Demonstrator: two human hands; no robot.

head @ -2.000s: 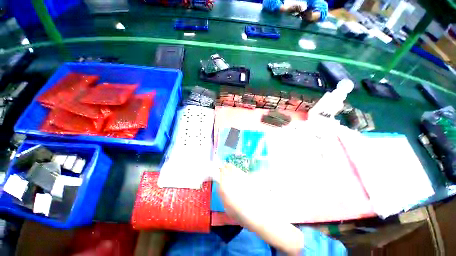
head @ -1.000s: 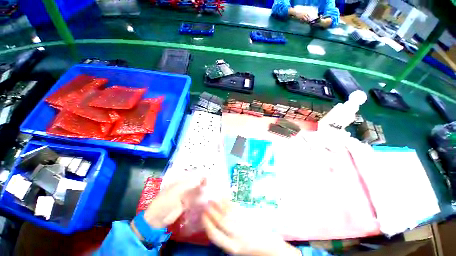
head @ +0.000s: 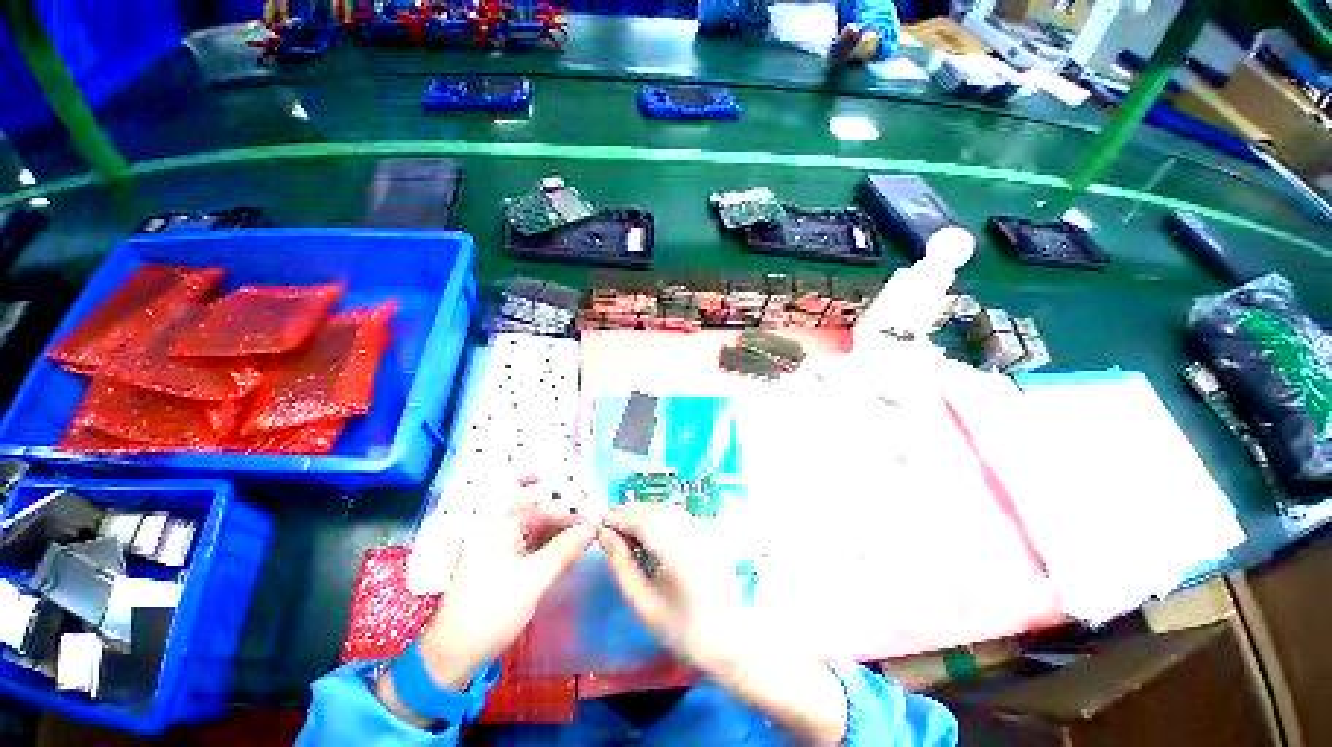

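Observation:
My left hand (head: 504, 574) and my right hand (head: 669, 587) meet at the fingertips over the near left part of the pink mat (head: 891, 584). Their thumbs and fingers are pinched close together; whether a small part is between them is too small and overexposed to tell. A green circuit board (head: 675, 493) lies on the blue film (head: 712, 423) just beyond my right hand, which hides its near part. A thin dark grey module (head: 636, 423) lies behind the board. The white sheet with black dots (head: 514, 397) is left of the mat, beyond my left hand.
Blue bins with red bags (head: 431, 423) and mixed pieces (head: 219, 584) stand left. Stacked modules (head: 730, 302) and a white bottle (head: 917, 292) are behind. White sheets (head: 1139, 482) lie right. Black housings (head: 584, 238) are on the green line. Another person's hand (head: 852, 44) shows at the far side.
My hands, apart a second ago, have come together at the fingertips and moved forward, now covering part of the board. The camera view has shifted, and the background sits further left.

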